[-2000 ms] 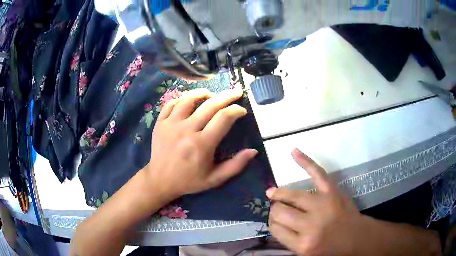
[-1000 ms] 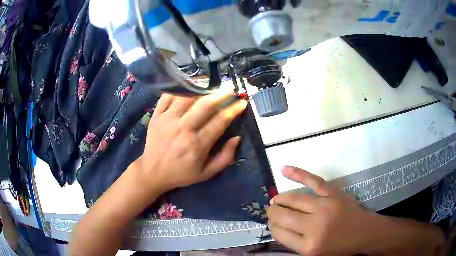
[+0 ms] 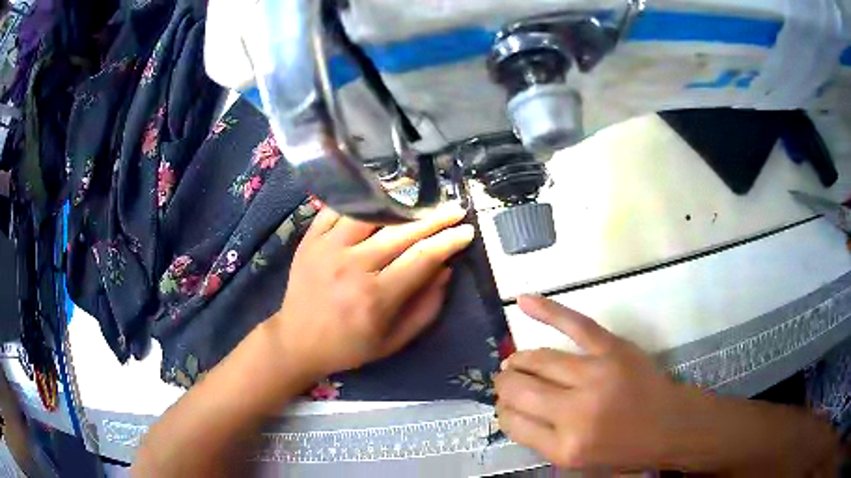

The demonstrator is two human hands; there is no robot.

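Note:
The dark floral fabric [image 3: 411, 364] lies flat on the machine bed, with a narrow dark doubled strip [image 3: 488, 299] along its right edge. My left hand [image 3: 359, 289] lies flat on the fabric, fingertips close below the presser foot and needle area [image 3: 457, 187], which is partly hidden. My right hand [image 3: 588, 392] pinches the fabric's lower right corner near the table's front edge, its index finger extended over the white bed. The sewing machine head [image 3: 420, 75] stands above the fingertips, with a grey ribbed dial [image 3: 524, 228] right of them.
A heap of floral cloth [image 3: 140, 168] lies at the left. Black cut pieces [image 3: 732, 145] and a metal blade tip [image 3: 816, 203] lie at the right. A measuring tape [image 3: 373, 444] runs along the front table edge. Dark and blue strips hang at the far left.
The view has shifted, so the machine head and bed appear lower. My left thumb has drawn in towards the fingers. The fabric's lower corner stays in my right hand.

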